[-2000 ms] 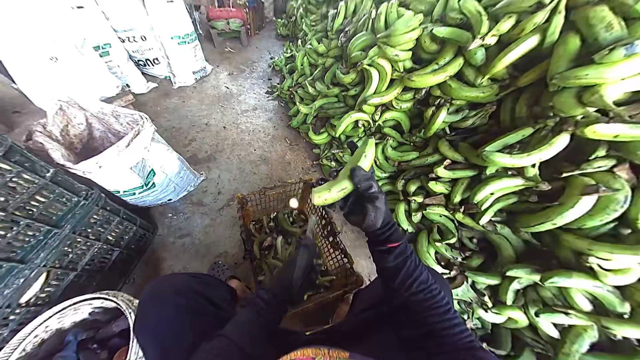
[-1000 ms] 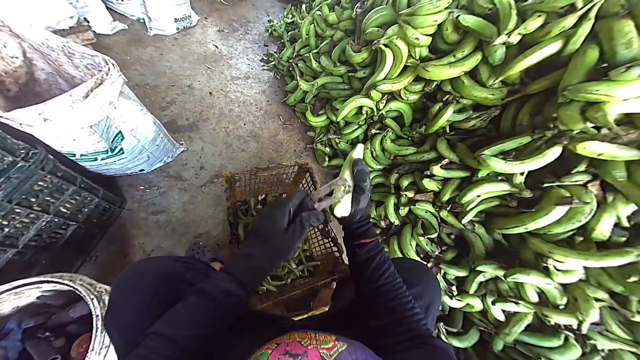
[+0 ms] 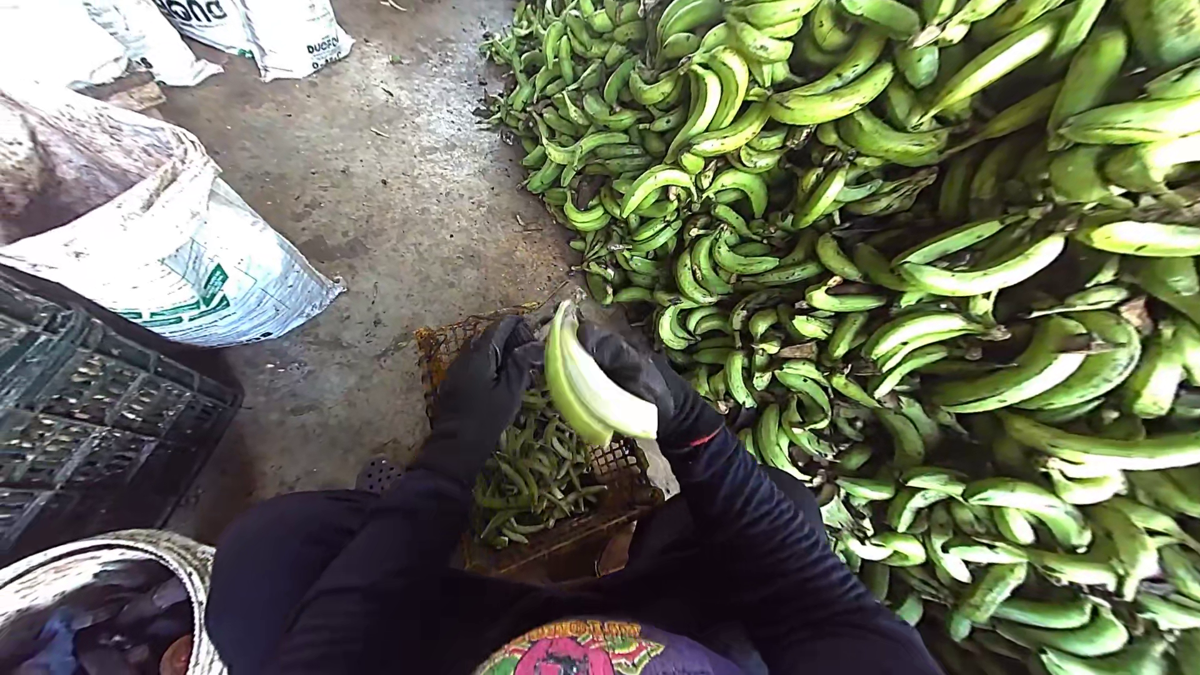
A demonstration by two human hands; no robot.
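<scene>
In a dark glove, my right hand [image 3: 623, 361] is closed around a green plantain [image 3: 600, 394]. A strip of its peel hangs partly loose, and pale flesh shows beside it. My left hand [image 3: 492, 370], also gloved, is at the plantain's upper end with its fingers bent; whatever lies between them is too small to make out. Below both hands stands a brown plastic crate [image 3: 441, 352] holding many green peel strips [image 3: 539, 469]. A large heap of green plantains [image 3: 844, 309] rises to the right of my right hand.
An open white sack [image 3: 225, 272] stands at the left, above dark stacked crates [image 3: 103, 412]. A round basket or tub [image 3: 202, 562] with dark items is at the lower left. More white sacks [image 3: 295, 33] are at the upper left, on the concrete floor [image 3: 403, 178].
Two seconds ago the plantain was whole-looking and my left hand was low over the crate. One second ago my left hand held a blade-like tool against the plantain. Its peel now hangs partly loose.
</scene>
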